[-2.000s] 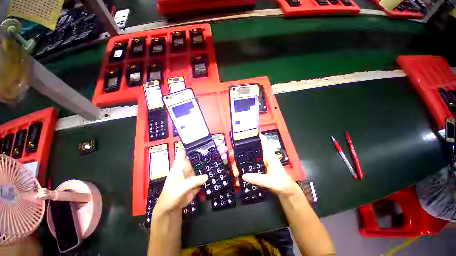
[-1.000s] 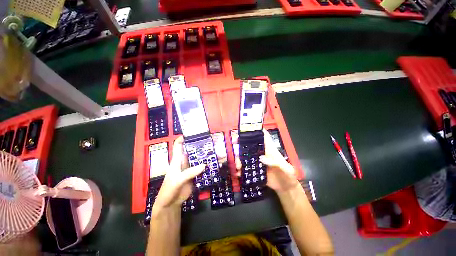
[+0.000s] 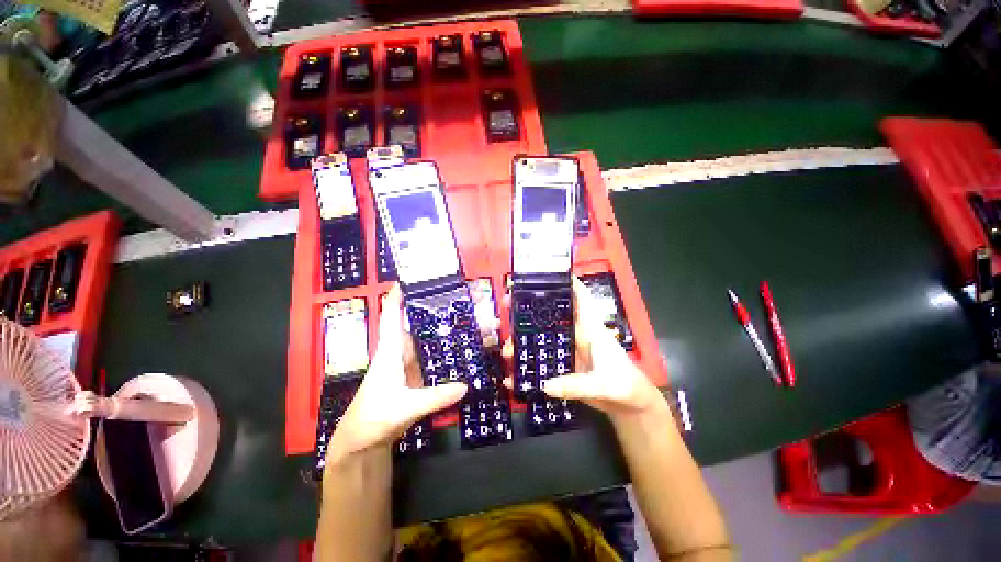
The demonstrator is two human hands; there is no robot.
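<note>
My left hand (image 3: 384, 401) holds an open flip phone (image 3: 419, 236), its thumb over the lower keypad. My right hand (image 3: 615, 373) holds a second open flip phone (image 3: 544, 231), its thumb at the lower keys. Both screens are lit white with a blue-grey block. Both phones are above a red tray (image 3: 618, 247) that bears several other open flip phones, such as one at its left (image 3: 340, 236). The hands and held phones partly hide the phones under them.
A second red tray (image 3: 450, 110) with closed black phones lies behind. A pink fan (image 3: 159, 412) with a smartphone (image 3: 134, 472) on its base stands left. A small dark part (image 3: 187, 299) lies near it. Two red pens (image 3: 777, 335) lie right. More trays are at both sides (image 3: 949, 187).
The back tray has shifted up and right in view. Both thumbs have moved down to the lower keys. Both hands still hold their phones.
</note>
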